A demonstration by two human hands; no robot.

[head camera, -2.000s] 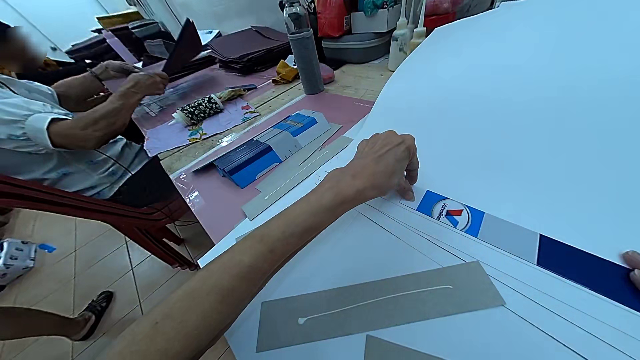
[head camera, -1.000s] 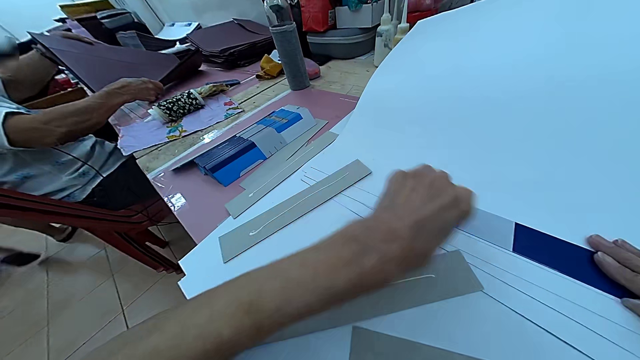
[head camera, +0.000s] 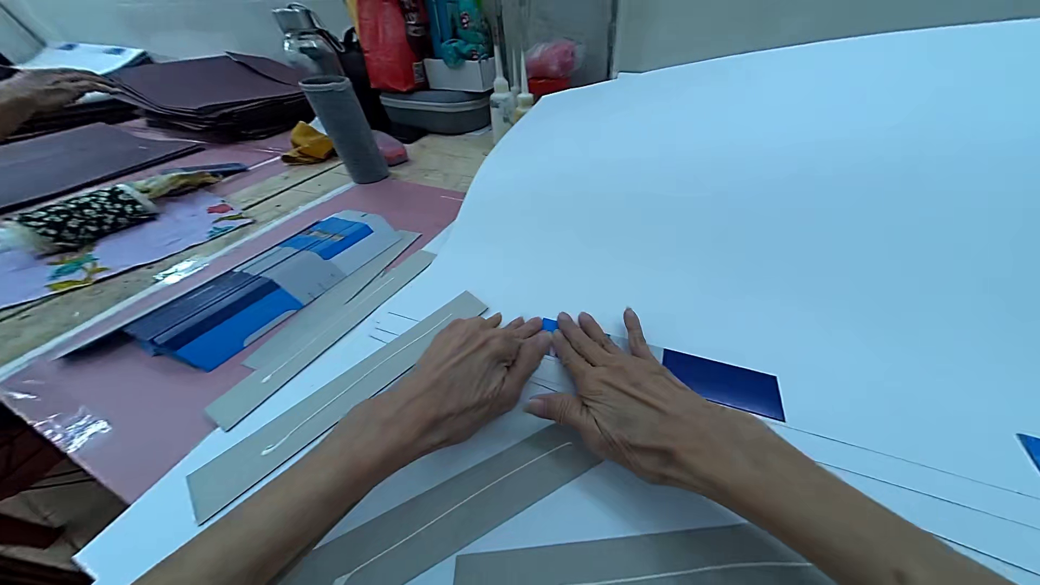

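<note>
Both my hands press side by side on a blue and grey printed strip (head camera: 723,383) that lies on a large white sheet (head camera: 691,203) with thin ruled lines. My left hand (head camera: 475,374) lies with bent fingers over the strip's left end. Beside it, my right hand (head camera: 617,390) rests flat, fingers spread, covering the strip's middle; the dark blue end shows past it. Neither hand grasps anything. Around them lie grey strips, each with a pale line along it: one left of my left hand (head camera: 341,406), another under my forearms (head camera: 471,504), one at the bottom edge (head camera: 650,561).
Blue and grey printed strips (head camera: 252,292) are piled on the pink table cover (head camera: 130,431). Beyond stand a grey cylinder (head camera: 345,130), bottles (head camera: 501,110) and a grey container (head camera: 439,112). A co-worker's hand (head camera: 49,89) is by dark sheets (head camera: 203,89) at the upper left.
My right hand has come in from the right edge and lies beside my left hand on the printed strip. A grey strip lies left of my left hand, where two seconds ago there was none.
</note>
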